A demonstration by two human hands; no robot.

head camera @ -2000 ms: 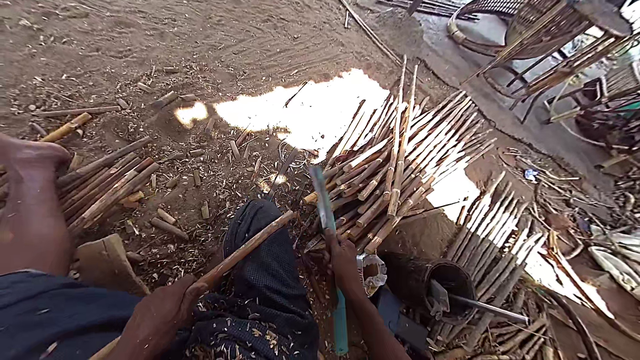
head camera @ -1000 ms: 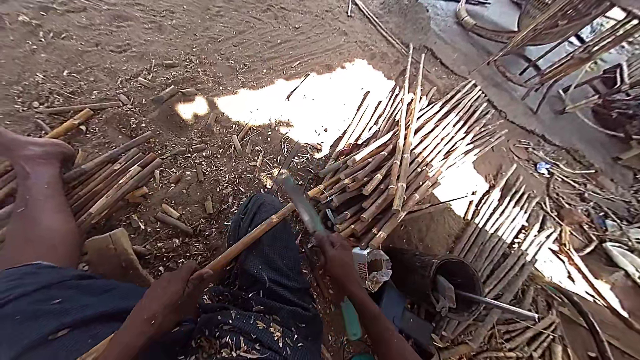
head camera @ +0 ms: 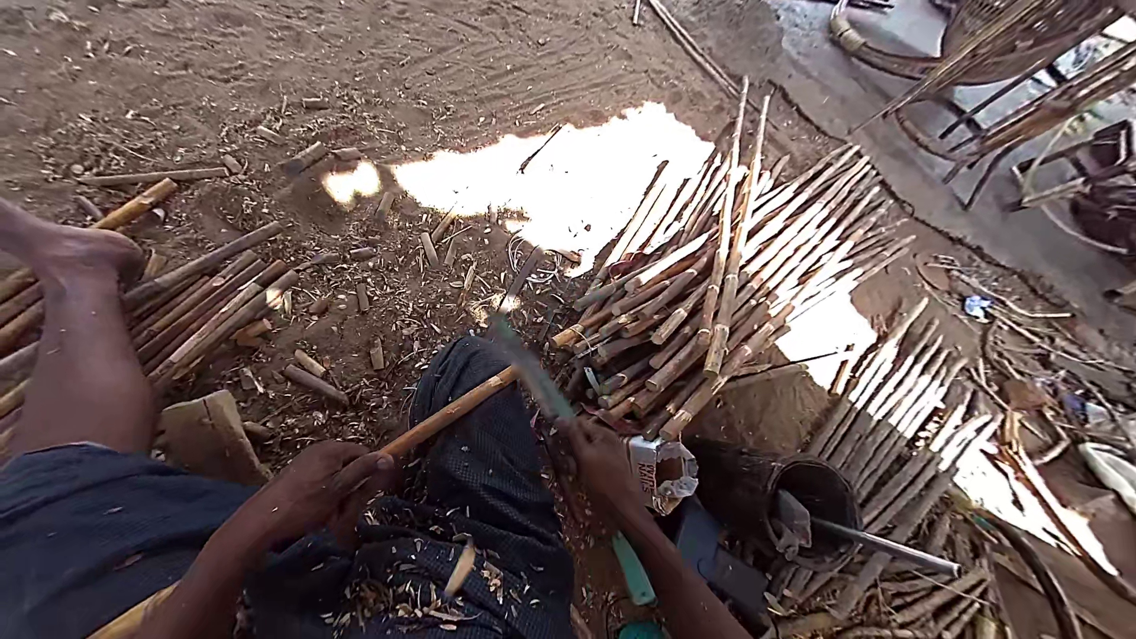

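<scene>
My left hand (head camera: 333, 488) is closed around a peeled cane pole (head camera: 453, 410), which slants across my lap from the lower left. Its upper end meets or overlaps the blade (head camera: 531, 366) of a long knife or machete; contact cannot be told for sure. My right hand (head camera: 593, 453) grips that blade tool, partly blurred, over my knee. A green piece, perhaps its handle (head camera: 632, 568), shows below my right wrist. Pale shavings (head camera: 461, 568) lie on the dark cloth over my legs.
A large heap of cut cane poles (head camera: 710, 293) lies ahead right, with another bundle (head camera: 905, 426) beyond. Beside my right arm are a box (head camera: 646, 470) and a metal can (head camera: 830, 497) holding a metal rod. More poles (head camera: 204, 311) lie by my bare foot. Woven cane furniture (head camera: 985, 40) stands upper right.
The blade has moved from upright beside the pole to slanting across its upper end. My left hand still holds the pole, whose upper end now shows farther from the cane heap than one second ago.
</scene>
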